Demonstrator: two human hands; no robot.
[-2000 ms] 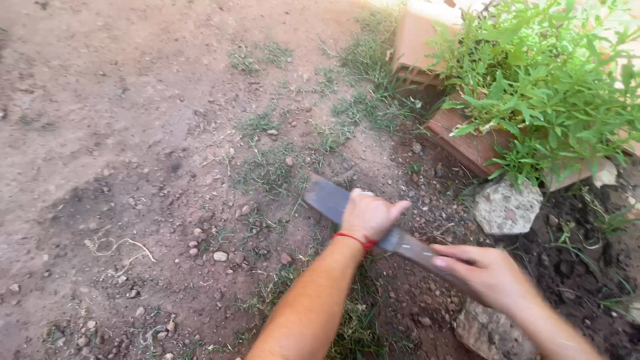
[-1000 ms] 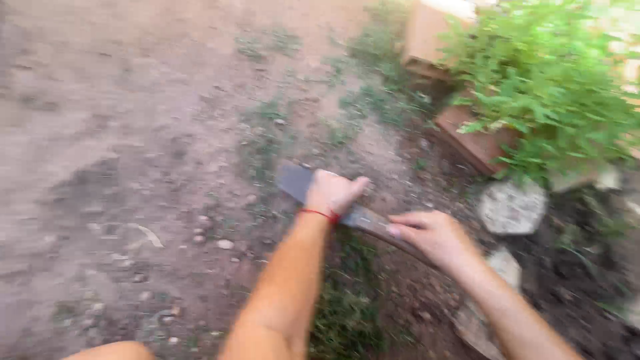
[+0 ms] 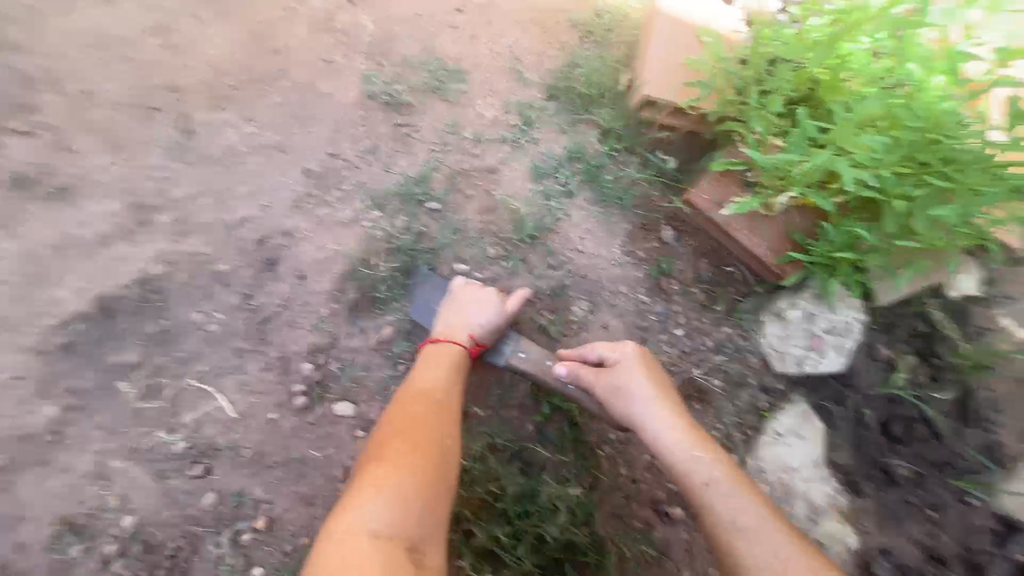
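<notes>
A machete with a wide, flat metal blade and a riveted wooden handle lies slantwise, low over the soil, its blade end towards the upper left. My left hand, with a red cord at the wrist, is closed over the blade, thumb sticking out. My right hand grips the wooden handle between thumb and fingers. Short grass grows just beyond the blade tip. Below the handle, between my forearms, is a darker heap of grass. Motion blur softens the view, and the blade's edge under my left hand is hidden.
Bricks border a leafy green plant at the upper right. A pale rock and a second rock lie to the right of my right hand, beside dark soil. Pebbles dot the bare ground at the left.
Two seconds ago both hands and the tool were farther right in view; they have moved left. The same hold on blade and handle shows throughout.
</notes>
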